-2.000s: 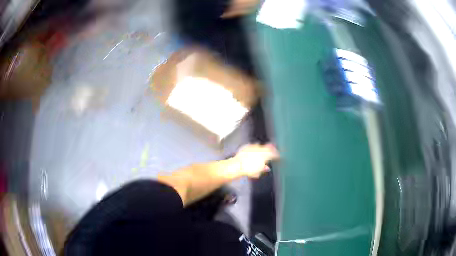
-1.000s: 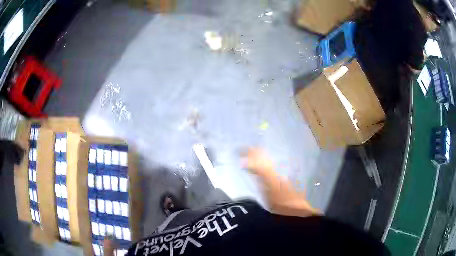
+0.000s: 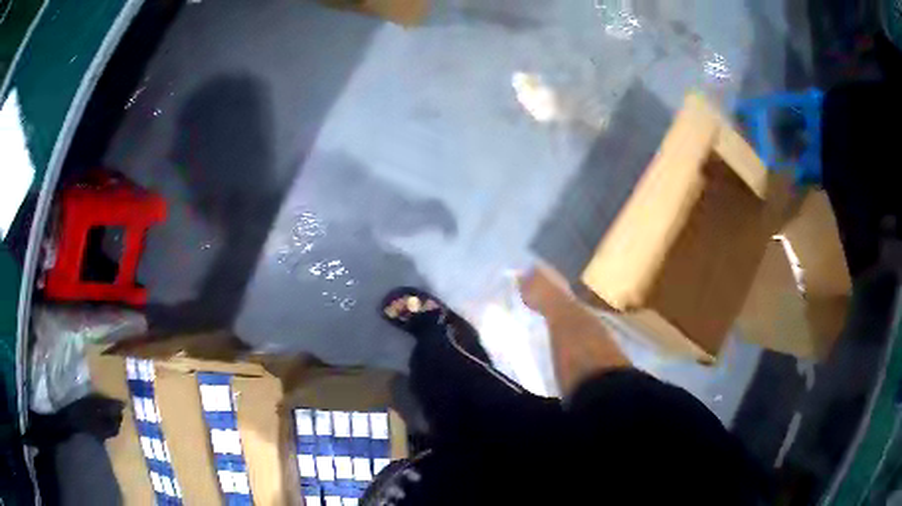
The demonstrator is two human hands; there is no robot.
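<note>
My right hand is blurred, reaching down in front of me beside the near left corner of an open brown carton. I cannot tell whether its fingers touch or grip the carton. The carton is tilted, its open side faces right, and no boxes show inside. My left hand is out of the picture. Brown cartons at the lower left hold rows of blue-and-white retail boxes.
A red stool and clear film are at the left. A blue stool and another brown carton are at the right. Green bench edges curve along both sides. Film scraps lie on the grey floor. A foot shows at the centre.
The view has swung left and the filled cartons now sit nearer the centre bottom. An open carton now stands beside my right hand. My left hand's fingertips have left the picture.
</note>
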